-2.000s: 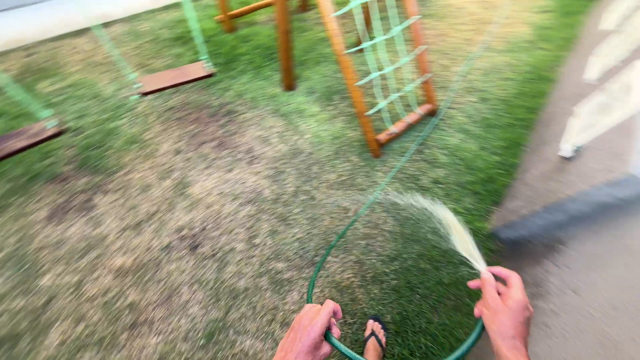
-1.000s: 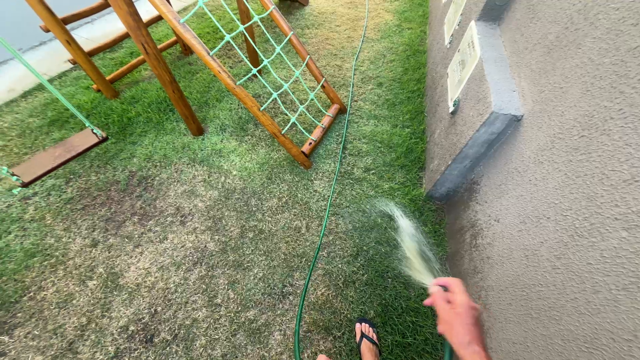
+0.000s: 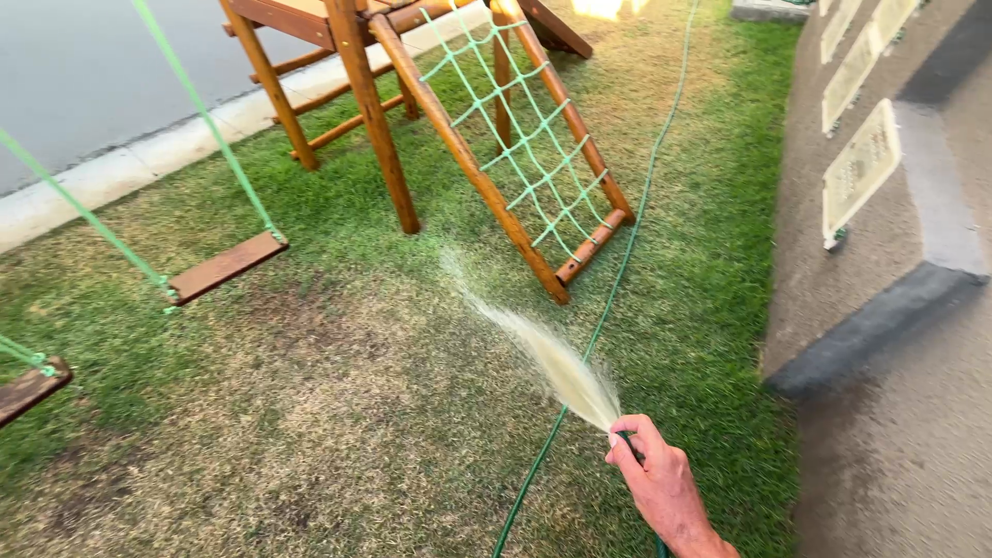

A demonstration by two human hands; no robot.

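Observation:
My right hand (image 3: 655, 473) is closed around the end of a green garden hose (image 3: 629, 443), with the thumb at its mouth. Water (image 3: 570, 372) fans out from there, up and to the left, over patchy grass. Another length of the green hose (image 3: 616, 283) lies across the lawn, passing behind the spray and along the foot of a wooden climbing frame. My left hand is out of view.
The climbing frame (image 3: 473, 155) with its green rope net stands ahead. Wooden swing seats (image 3: 229, 267) hang at the left on green ropes. A rough wall (image 3: 876, 480) with a projecting dark-edged ledge (image 3: 876, 329) runs along the right.
My left hand, on the hose two seconds ago, has left the view. The spray now points left toward the climbing frame's foot. The view has shifted, and the sandaled foot is no longer seen.

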